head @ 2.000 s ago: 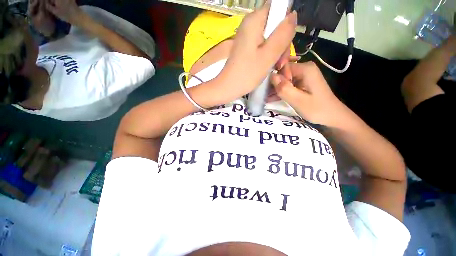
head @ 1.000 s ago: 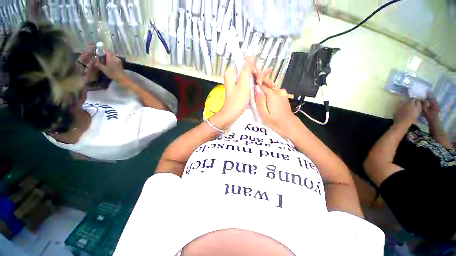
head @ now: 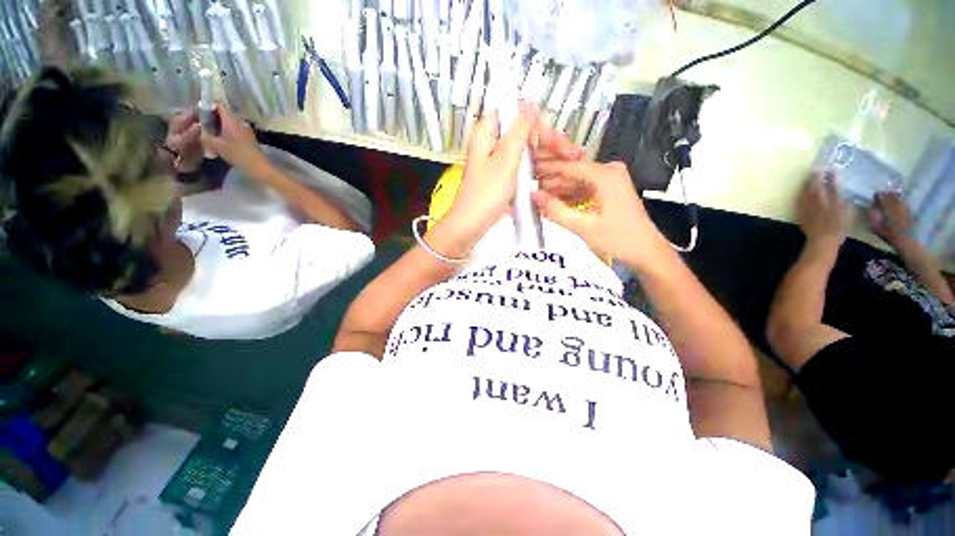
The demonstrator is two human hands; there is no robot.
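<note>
A wand device (head: 527, 204), white to silver-grey, stands out in front of my chest, its lower end near my shirt. My left hand (head: 487, 178), with a white band at the wrist, is closed around its upper part. My right hand (head: 592, 199) is beside it, fingers curled, with fingertips close to or touching the device. I cannot tell whether the right fingers hold a small piece. The device's upper end blends into the row of wand units (head: 424, 73) on the bench behind.
Blue-handled side cutters (head: 320, 75) lie open left of the units. A clear bag (head: 586, 29) lies at the row's end. A black block (head: 660, 131) with a white lead (head: 688, 209) and black cable (head: 733, 52) stands right. A coworker (head: 251, 246) sits left; another (head: 874, 345) handles plastic packaging (head: 861, 173).
The view has shifted from my lap to show more of the bench since two seconds ago. Since one second ago, my right hand has opened away from the device slightly, its fingers curling.
</note>
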